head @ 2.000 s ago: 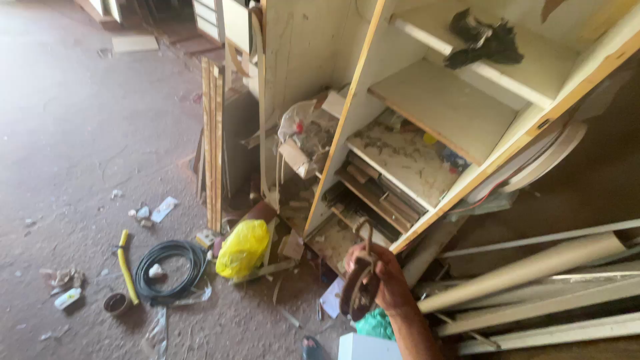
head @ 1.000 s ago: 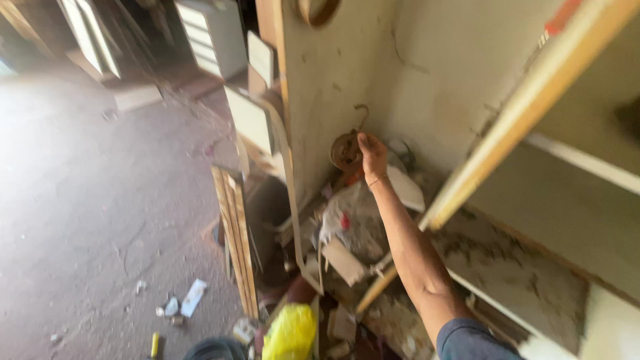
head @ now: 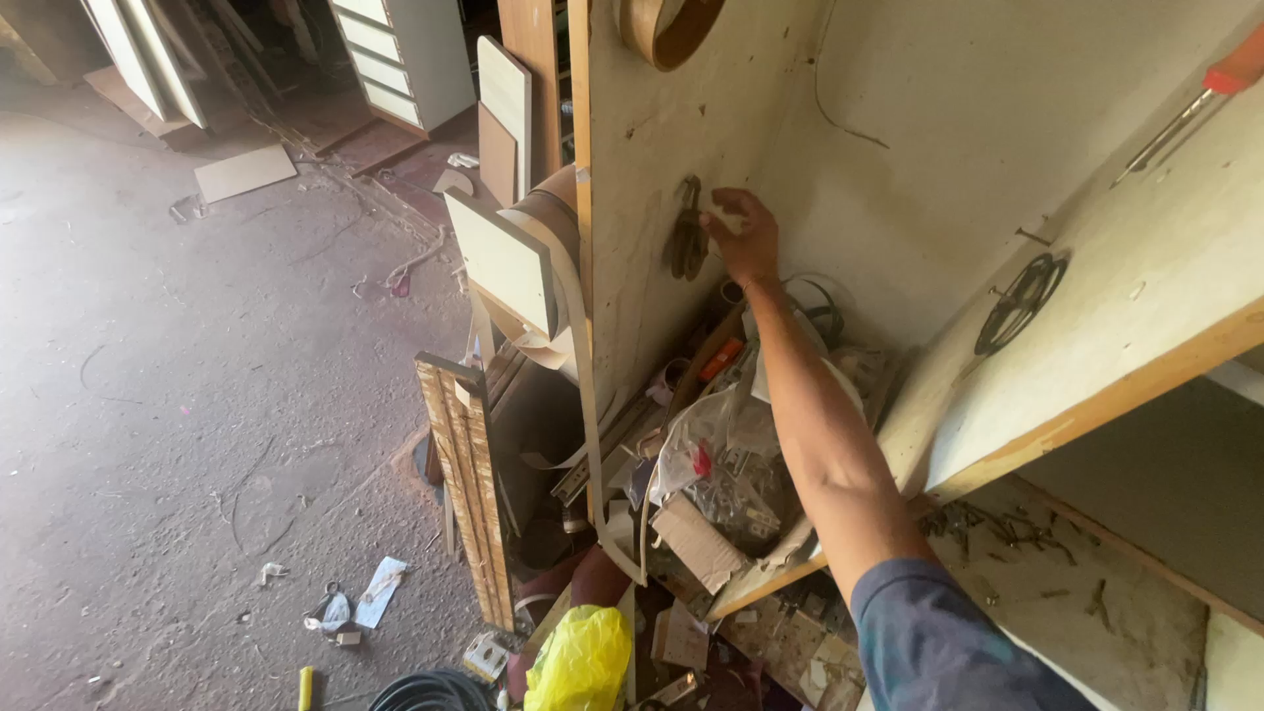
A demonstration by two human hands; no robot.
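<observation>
My right hand [head: 746,237] is raised inside a tall cabinet, with thumb and fingers apart and no object between them. Just left of its fingertips, a dark, rusty looped metal piece [head: 688,232] hangs against the cabinet's side panel [head: 642,148]. What it hangs from is hard to make out. My left hand is out of view.
Below my forearm, a clear plastic bag [head: 731,464] lies among clutter on the cabinet's bottom. A coil of dark wire [head: 1022,304] and a red-handled screwdriver [head: 1180,118] hang at right. A yellow plastic bag [head: 581,660] and a black hose coil [head: 432,691] lie below.
My right hand held the rusty piece in both earlier frames; now it hangs at the side panel, released from my fingers. The view has moved in toward the cabinet.
</observation>
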